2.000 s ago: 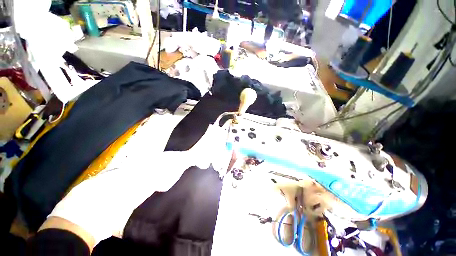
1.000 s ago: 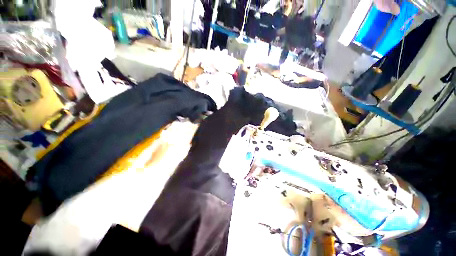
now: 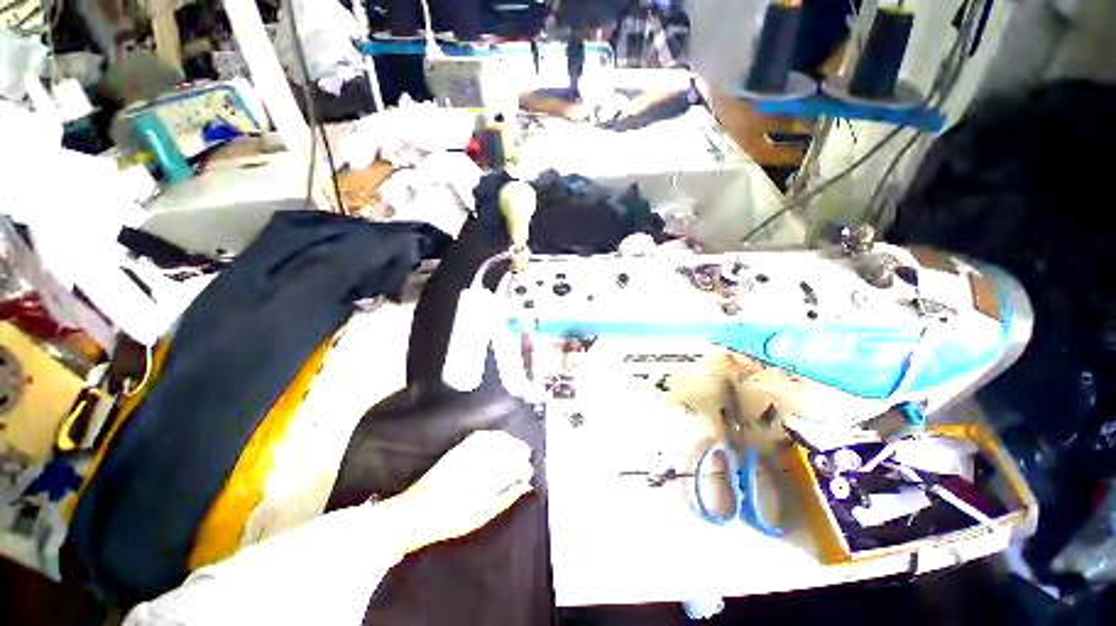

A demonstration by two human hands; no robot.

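A brown-black fabric panel (image 3: 422, 440) lies left of the white sewing machine head (image 3: 722, 318) and runs back past its needle end. My left hand (image 3: 480, 479) is overexposed. It rests palm down on the panel near its right edge, in front of the needle area (image 3: 539, 385), with the forearm coming from the lower left. Its fingers are too washed out to tell whether they grip the cloth. My right hand is not in view. The needle and presser foot cannot be made out in the glare.
Blue-handled scissors (image 3: 738, 483) and a parts tray (image 3: 836, 526) lie right of the panel. A blue-black garment pile (image 3: 233, 367) lies left, over a yellow-orange strip (image 3: 263, 471). Thread cones (image 3: 881, 51) stand upper right. White cloth (image 3: 416, 184) is heaped behind.
The view has turned, and the machine now lies more level. My left hand has come onto the panel in front of the needle area; one second ago no hand showed clearly there.
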